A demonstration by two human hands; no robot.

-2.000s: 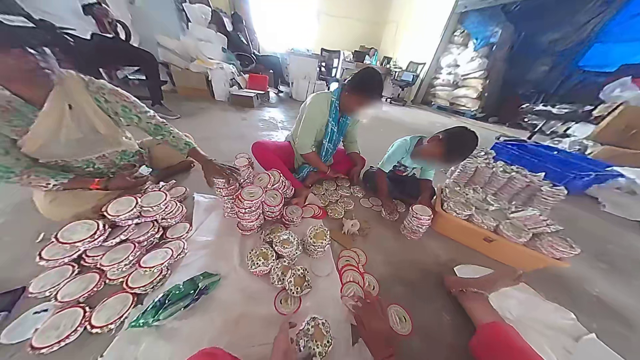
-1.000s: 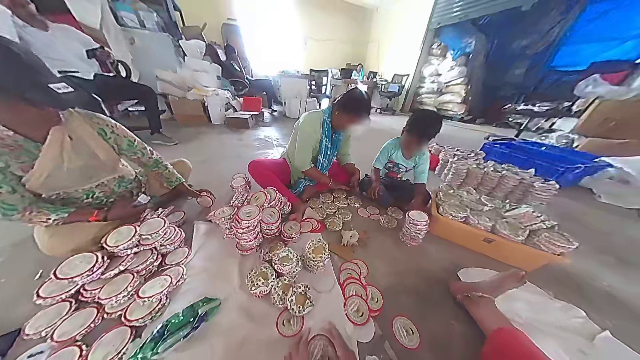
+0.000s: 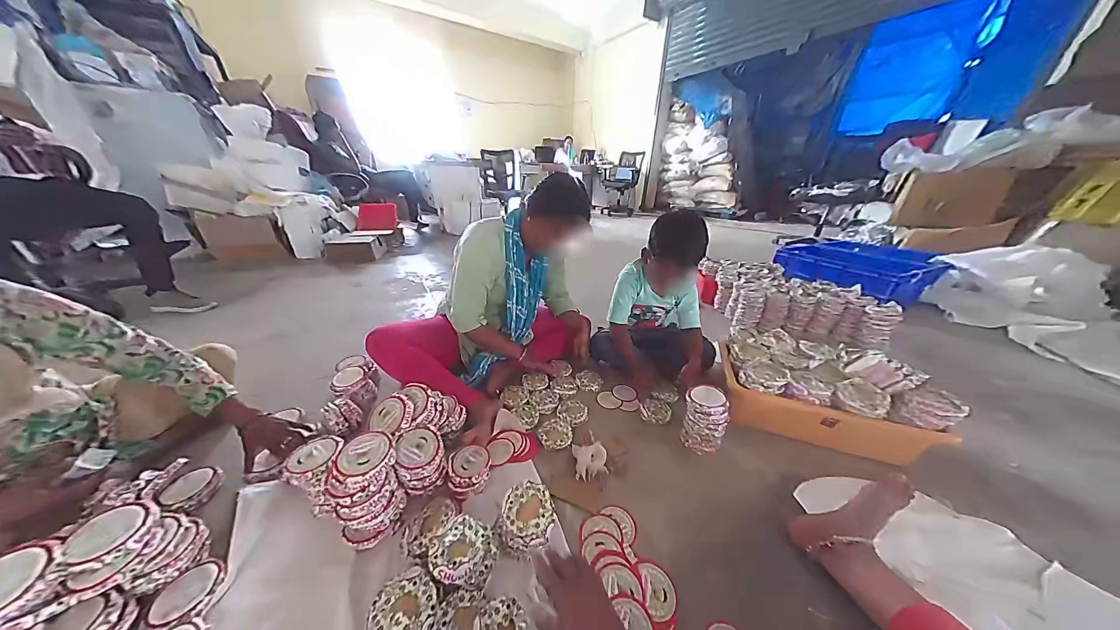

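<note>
One of my hands, apparently my right hand [image 3: 573, 591], reaches in at the bottom centre, blurred. It is between patterned, wrapped round bundles and an overlapping row of red-rimmed discs [image 3: 619, 577]; whether it holds anything cannot be made out. My left hand is out of view. The nearest wrapped bundle [image 3: 525, 516] lies just ahead and left of the hand, with more bundles [image 3: 462, 553] farther left on a pale sheet [image 3: 289, 551]. Beyond them stand stacks of round pieces with red rims and floral sides [image 3: 363, 481].
Two people [image 3: 503, 297] [image 3: 656, 302] sit on the floor ahead among small round pieces. A co-worker's hand [image 3: 271, 433] touches pieces at left. At right are an orange tray [image 3: 822, 424] of wrapped stacks, a blue crate [image 3: 862, 267] and an outstretched foot [image 3: 853, 516].
Two hands showed at the bottom two seconds ago, and hands were at a round piece one second ago; now one hand shows beside the red-rimmed discs. The child's head has lifted since the first frame.
</note>
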